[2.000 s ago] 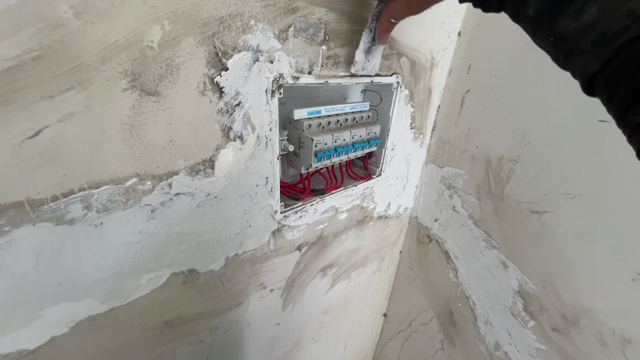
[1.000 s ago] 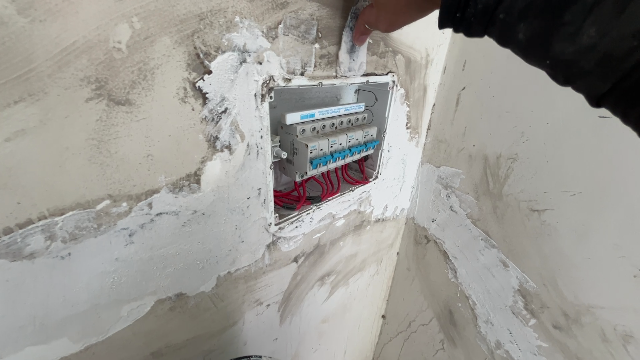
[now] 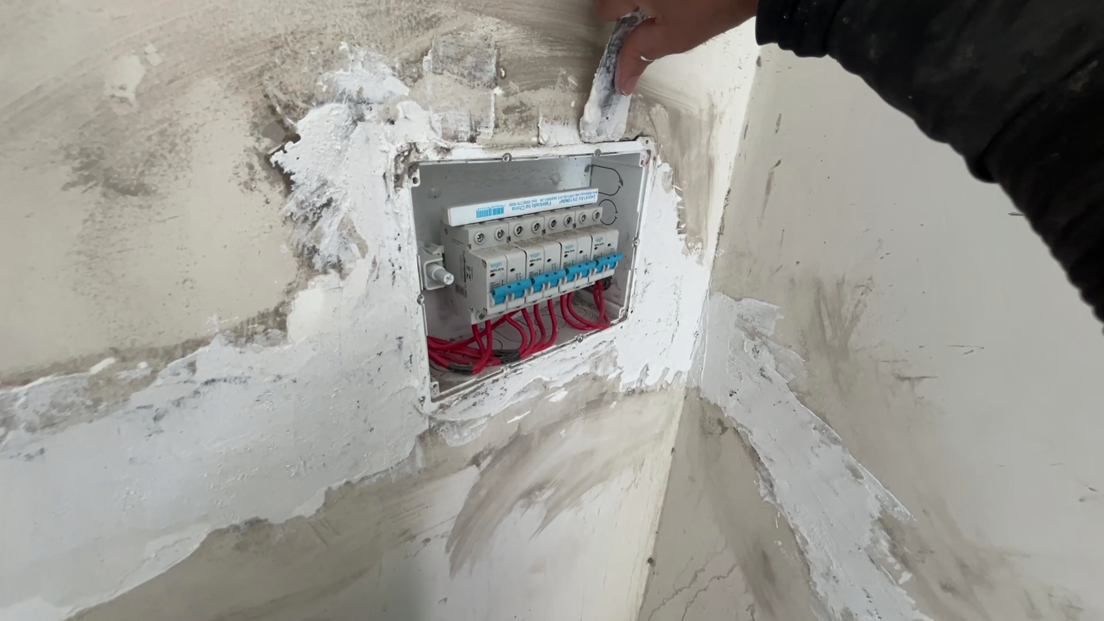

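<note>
At the top of the head view, my right hand point(image 3: 668, 39) grips a plaster-coated flat strip point(image 3: 611, 86), perhaps a scraper blade; its kind cannot be told for sure. The strip's lower end lies against the wall just above the top edge of a recessed electrical panel box point(image 3: 517, 155). Inside the box sits a row of circuit breakers point(image 3: 543, 267) with blue levers, a white labelled strip point(image 3: 523, 207) above them and red wires point(image 3: 492, 345) below. My left hand is out of view.
White plaster point(image 3: 673, 302) surrounds the box and runs in a broad band point(image 3: 216, 440) to the left. The wall corner stands just right of the box. Another rough plaster band point(image 3: 802, 457) slants down the right wall. Bare rough patches show above the box.
My right hand and the strip stay above the box, with the strip a little farther left relative to it than two seconds ago. The grip holds.
</note>
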